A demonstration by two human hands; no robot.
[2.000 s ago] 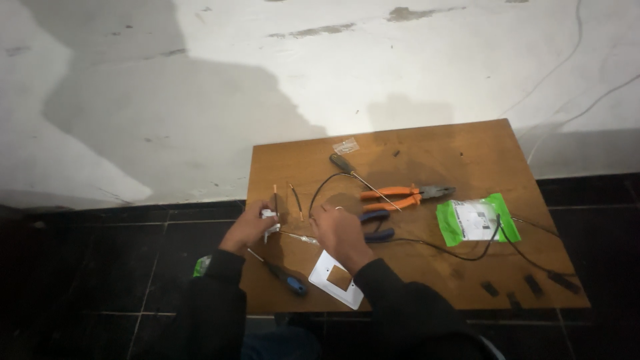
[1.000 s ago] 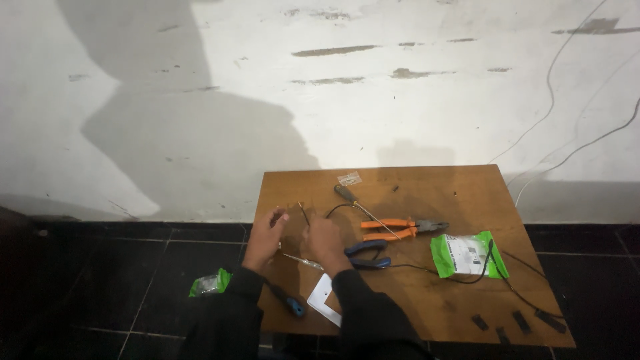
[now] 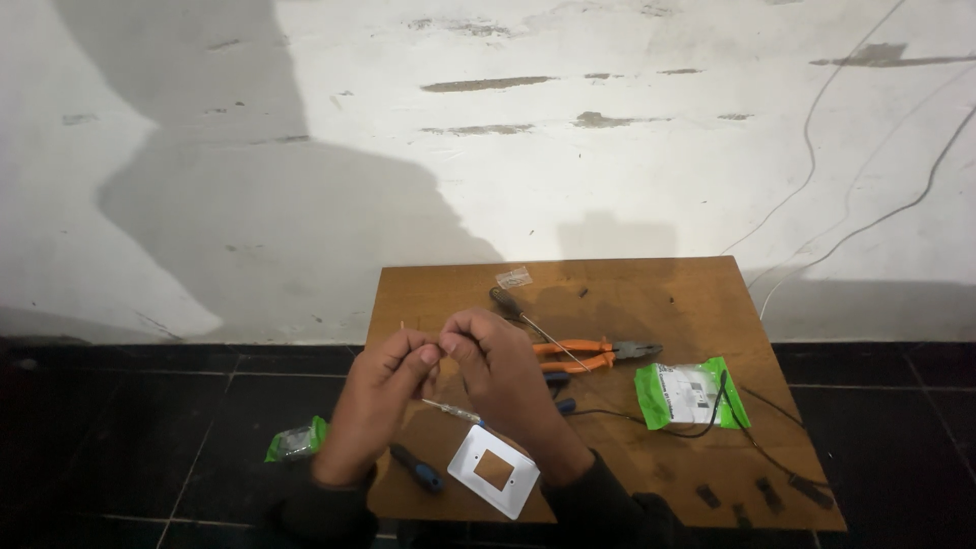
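My left hand (image 3: 389,389) and my right hand (image 3: 496,374) meet over the left part of the wooden table (image 3: 686,305), fingertips pinched together; whatever is between them is too small or hidden to name. A thin copper-coloured wire end (image 3: 402,325) shows just above my left hand. Below the hands lie a clear-handled tester screwdriver (image 3: 454,410), a white wall plate (image 3: 496,471) with a square opening and a blue-black handled screwdriver (image 3: 418,469). Orange-handled combination pliers (image 3: 602,352) and a dark-handled screwdriver (image 3: 545,332) lie right of my right hand, near blue tool handles (image 3: 565,406), mostly covered.
A green and white packet (image 3: 690,393) lies at the right with a black cable (image 3: 720,404) across it. Small dark pieces (image 3: 768,496) lie at the front right corner. A small clear bag (image 3: 513,277) is at the back edge, and another green packet (image 3: 296,441) left of the table.
My hands have come together at the fingertips; they were apart two seconds ago. The wall plate, pliers and screwdrivers lie as before. The view has tilted up.
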